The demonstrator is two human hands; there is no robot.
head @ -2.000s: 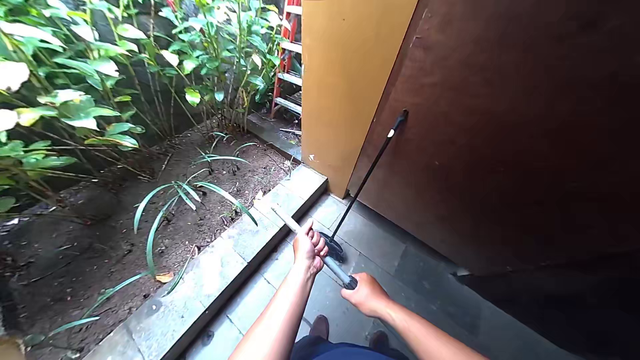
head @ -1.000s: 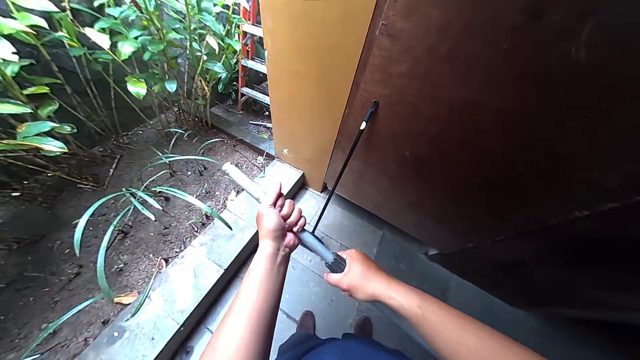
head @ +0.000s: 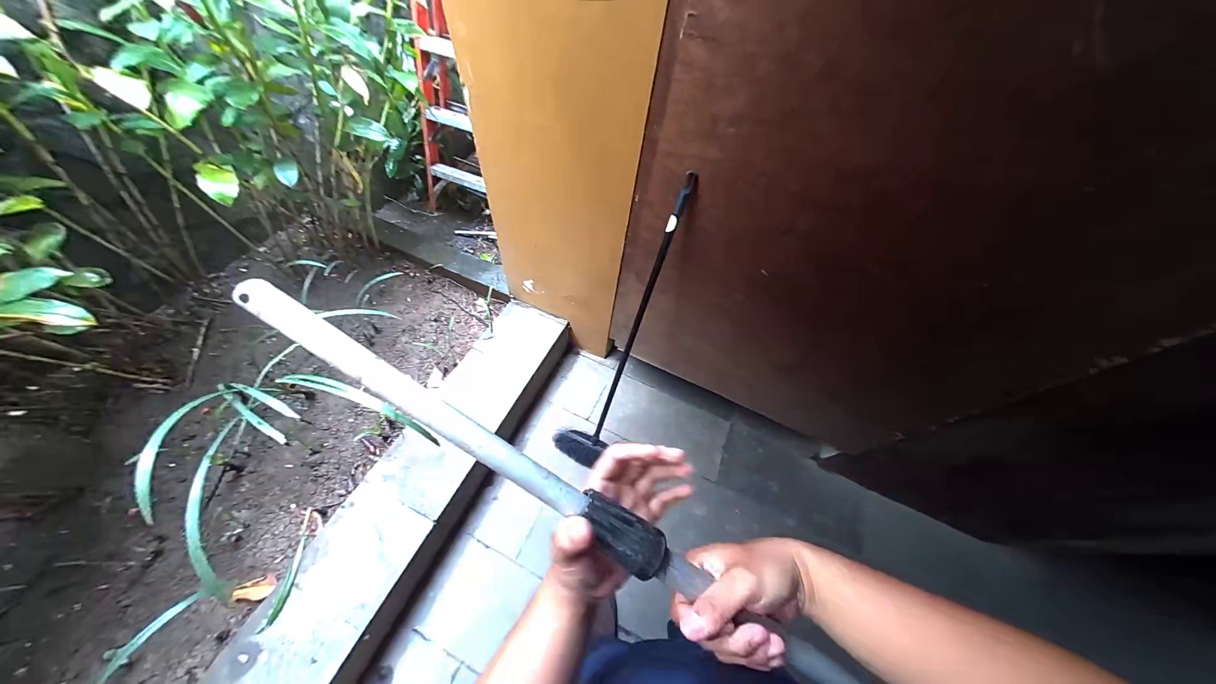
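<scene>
A grey-white pole [head: 408, 394] with a hole near its far end slants across the middle of the view. Around it sits a black ribbed sleeve [head: 627, 534]. My right hand [head: 739, 600] is closed around the pole just below the sleeve. My left hand [head: 622, 518] is beside and under the sleeve, its fingers spread and lifted off, the thumb near the sleeve's upper end. Beyond the hands, a black broom or brush [head: 644, 304] leans against the brown panel, its dark head [head: 578, 445] on the tiles. The pole's lower end runs out of view.
A brown wooden panel [head: 836, 209] stands on the right, joined by a yellow wall [head: 556, 161]. A raised stone kerb [head: 399, 513] borders the soil bed [head: 256, 456] with plants. An orange ladder [head: 432, 104] stands behind. Grey tiles [head: 513, 518] cover the ground.
The left hand, closed around the pole a second ago, has loosened its fingers. More of the pole's far part shows, and the black sleeve now shows plainly between the hands.
</scene>
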